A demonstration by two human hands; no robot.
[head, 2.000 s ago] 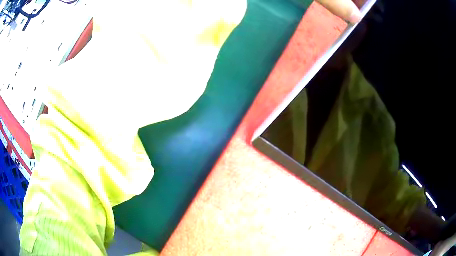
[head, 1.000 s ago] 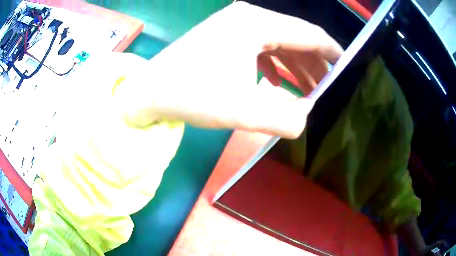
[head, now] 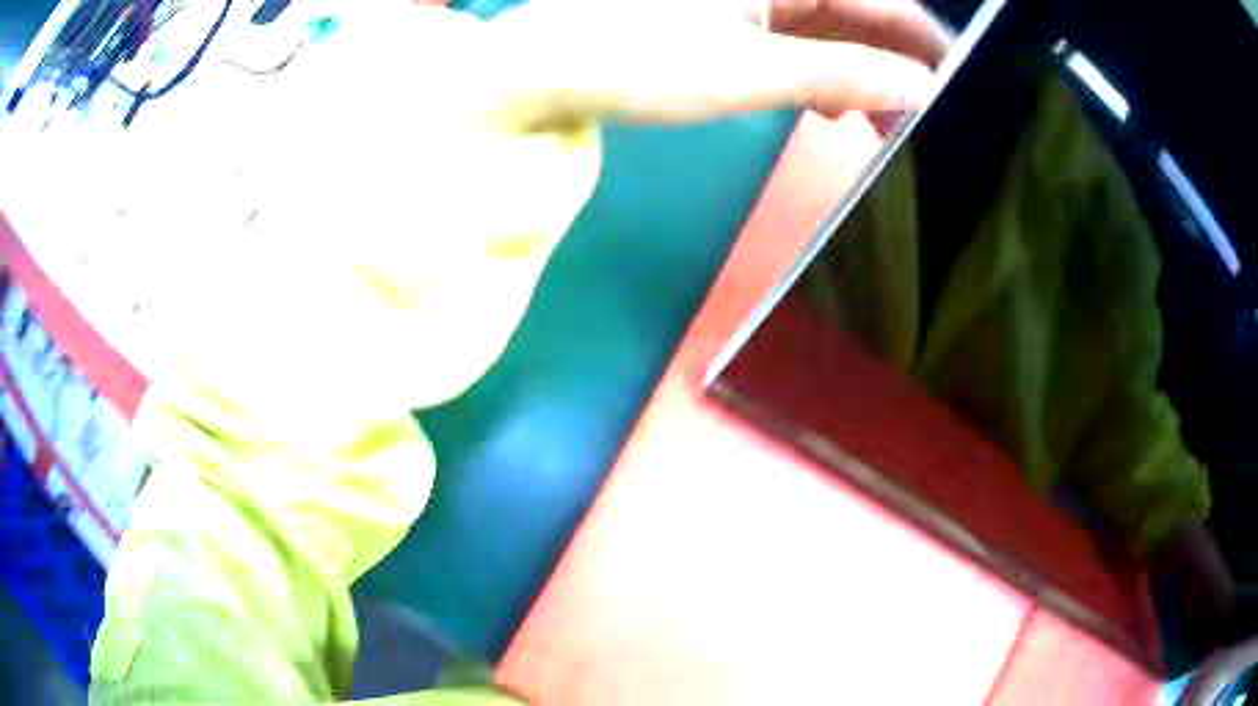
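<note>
A glossy black screen panel [head: 1021, 276] with a thin silver-white edge fills the right side. It is tilted over a red-orange foam pad [head: 773, 552], which reflects in its lower part along with a yellow sleeve. My left hand [head: 876, 62] comes in from the upper left and holds the panel's left edge near the top; some fingers are hidden behind the edge. My right hand [head: 1225, 679] shows only as a small blurred piece at the lower right corner, by the panel's lower corner; its grip cannot be made out.
A green bench top [head: 593, 359] lies between the foam pad and my left sleeve. A white chassis [head: 83, 179] with dark cables at its top lies at the left, overexposed and partly hidden by the sleeve. Red edges and a blue pallet [head: 35, 552] are at the lower left.
Since one second ago, the panel's near-left corner and my left hand have shifted up in view. Two seconds ago the panel showed no red foam reflection; now it does.
</note>
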